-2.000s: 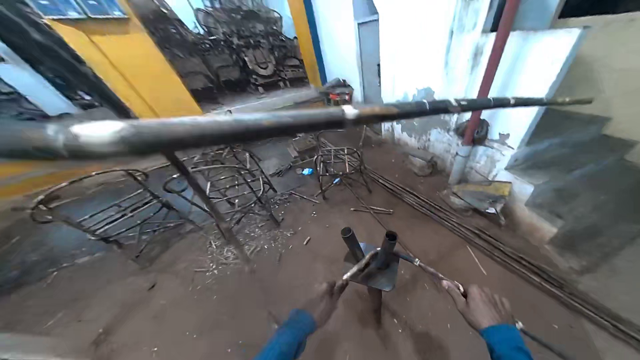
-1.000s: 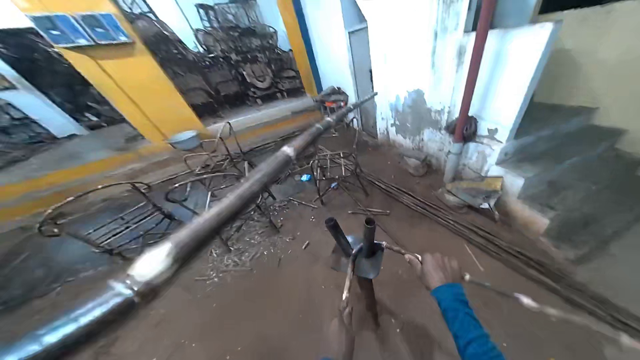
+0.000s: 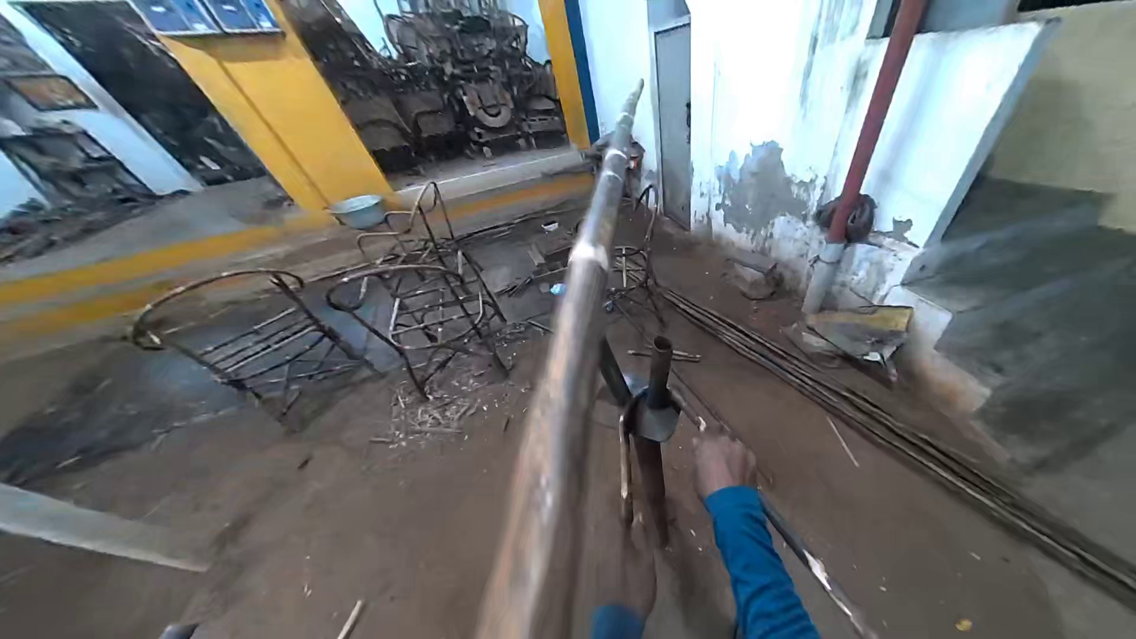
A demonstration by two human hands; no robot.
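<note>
A metal bending post stands upright in the lower middle, with a plate and two short pipe stubs on top. A long cane pole bends around the stubs. My right hand is closed on its right-hand part, just right of the plate. Below the plate, my left hand is at the lower end of the bent section, blurred and partly behind a long pole that rises close to the camera across the view. Whether that near pole is part of the same cane cannot be told.
Several cane chair frames stand on the left of the dirt floor, near wood shavings. A bundle of long poles lies on the right, beside a yellow-topped block and concrete steps. A metal basin sits by the ledge.
The near pole has swung from lying across the view to pointing away from the camera. The left hand has moved down and inward, and the cane now bends more sharply around the stubs.
</note>
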